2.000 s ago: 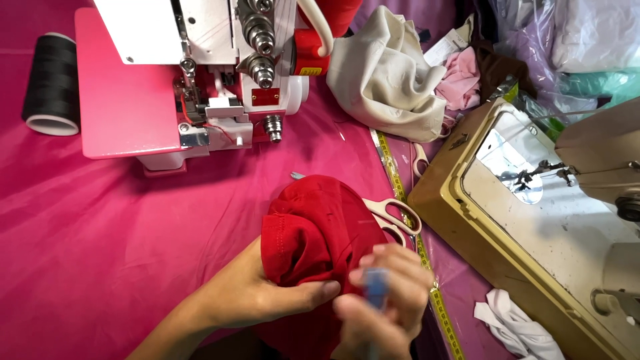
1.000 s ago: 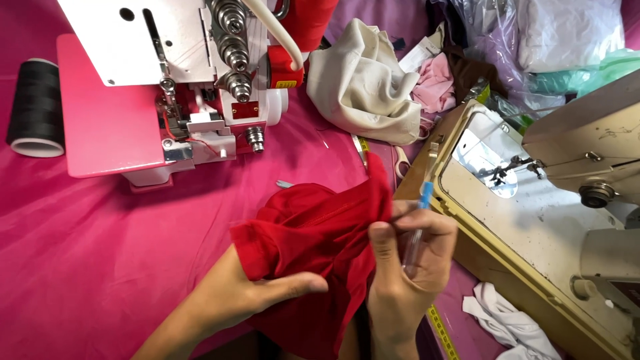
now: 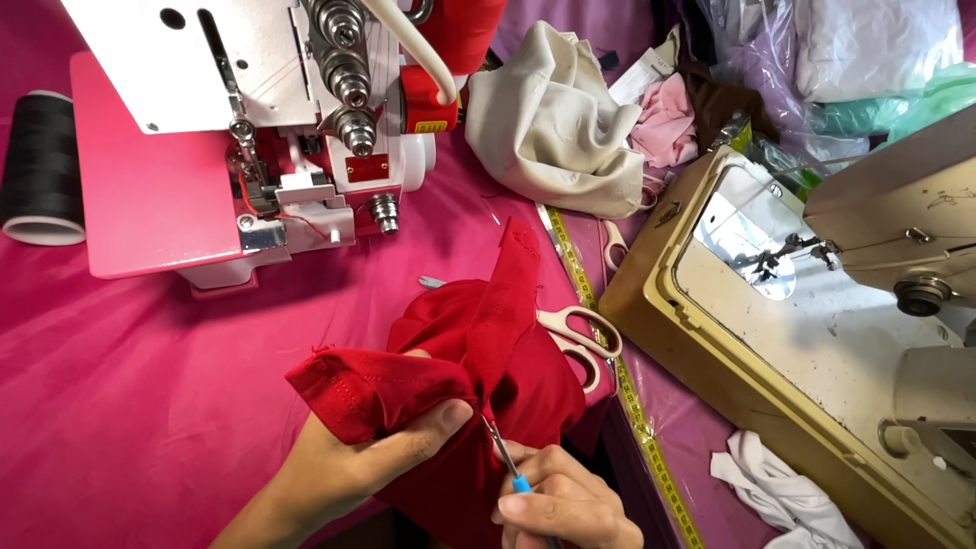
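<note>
A red fabric garment [image 3: 503, 335] with stitched seams lies bunched at the lower middle. My left hand [image 3: 381, 450] grips a folded edge of it, thumb on top. In my right hand [image 3: 564, 496] is a seam ripper [image 3: 505, 450] with a blue collar; its metal tip touches the red cloth at a seam just right of my left thumb. Cream-handled scissors [image 3: 583, 335] lie partly under the garment's right side. A small metal tip [image 3: 431, 282] of a tool pokes out behind the cloth.
A serger [image 3: 259, 145] stands upper left beside a black thread cone [image 3: 44, 168]. A beige sewing machine [image 3: 762, 328] fills the right. Between them are cream cloth [image 3: 557, 130], a yellow tape measure [image 3: 648, 442] and pink cloth [image 3: 665, 122]; white cloth [image 3: 785, 488] lies lower right.
The red garment has been opened out from a bunch, with a strip now pointing up. The seam ripper, upright in my right hand a second ago, has come down onto the cloth.
</note>
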